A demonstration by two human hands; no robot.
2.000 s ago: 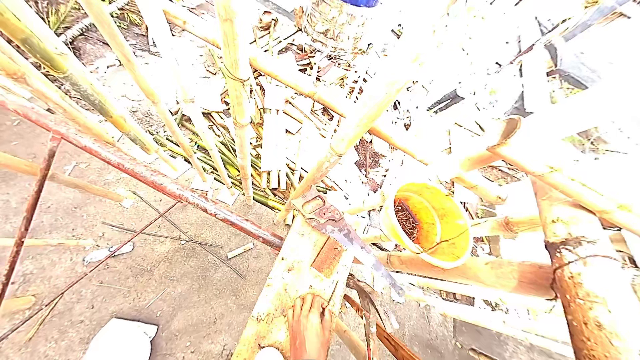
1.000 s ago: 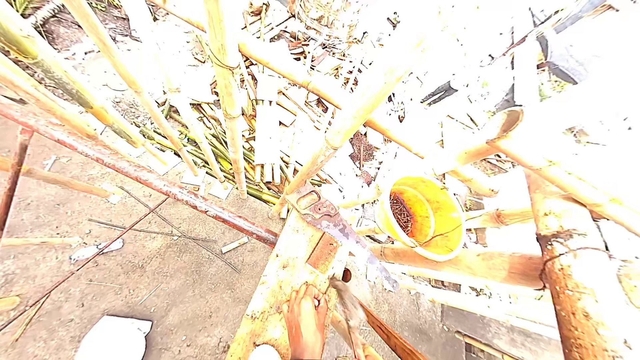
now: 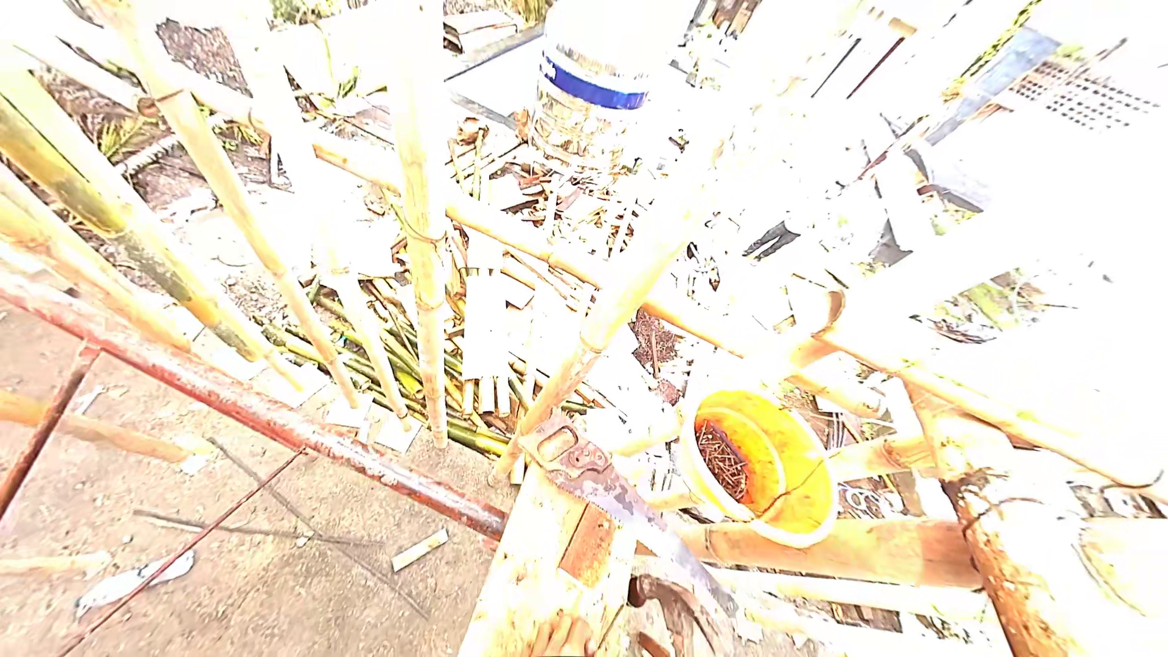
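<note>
Neither of my hands can be made out. Bare digits (image 3: pixel 564 634), which look like toes, rest on a pale wooden plank (image 3: pixel 511 579) at the bottom edge. A handsaw (image 3: pixel 630 511) lies slantwise across the plank's far end, its handle against the foot of a bamboo pole (image 3: pixel 566 388). Just right of the plank shows a curved tool head (image 3: pixel 652 589), apparently a hammer's; its handle is mostly out of view. A yellow bucket (image 3: pixel 803 465) holding nails (image 3: pixel 721 461) stands tilted beyond the saw, beside a horizontal bamboo pole (image 3: pixel 849 550).
A rusty red metal pipe (image 3: pixel 274 420) crosses the left side above bare ground. Upright bamboo poles (image 3: pixel 424 301) rise beyond it. Cut green bamboo (image 3: pixel 411 356) lies below them. A container with a blue band (image 3: pixel 593 87) stands farther off. Glare hides much of the right side.
The view has tilted upward, bringing the blue-banded container back into sight and leaving only the digits' tips at the bottom edge. Saw and bucket keep their places.
</note>
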